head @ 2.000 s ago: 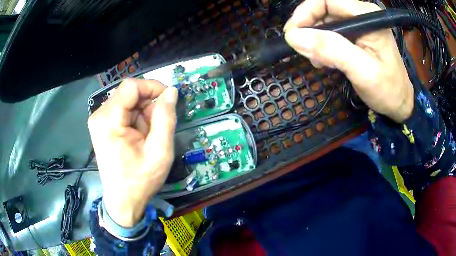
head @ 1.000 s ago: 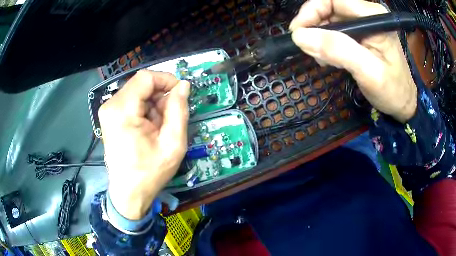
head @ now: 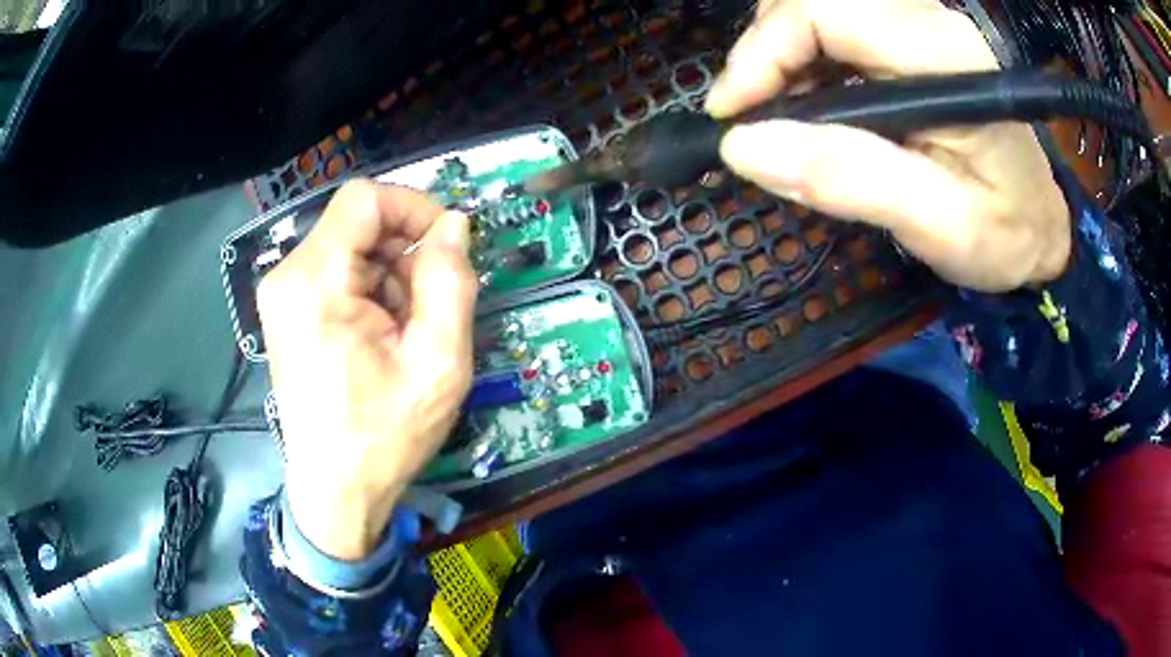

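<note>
Two dark housing halves with pale rims lie side by side, each holding a green circuit board, the upper board (head: 559,238) and the lower board (head: 616,340). My right hand (head: 886,154) holds the black soldering iron (head: 693,148) like a pen. Its blurred tip is over the upper board; contact cannot be told. My left hand (head: 372,347) covers the left part of both housings. Its thumb and forefinger pinch a thin wire, barely visible, at the upper board's parts. A blue capacitor (head: 494,390) lies on the lower board.
The housings lie on a dark perforated mat (head: 738,276) with a reddish-brown edge. A large black hood (head: 193,116) hangs at upper left. Tied black cables (head: 180,539) lie on the grey-green bench (head: 103,321). More black cables are at upper right. A yellow crate (head: 473,597) is below the edge.
My right hand and the iron's handle have moved a little left and down; the tip stays over the upper board. My left hand has shifted slightly right since the earliest frame and stays pinched.
</note>
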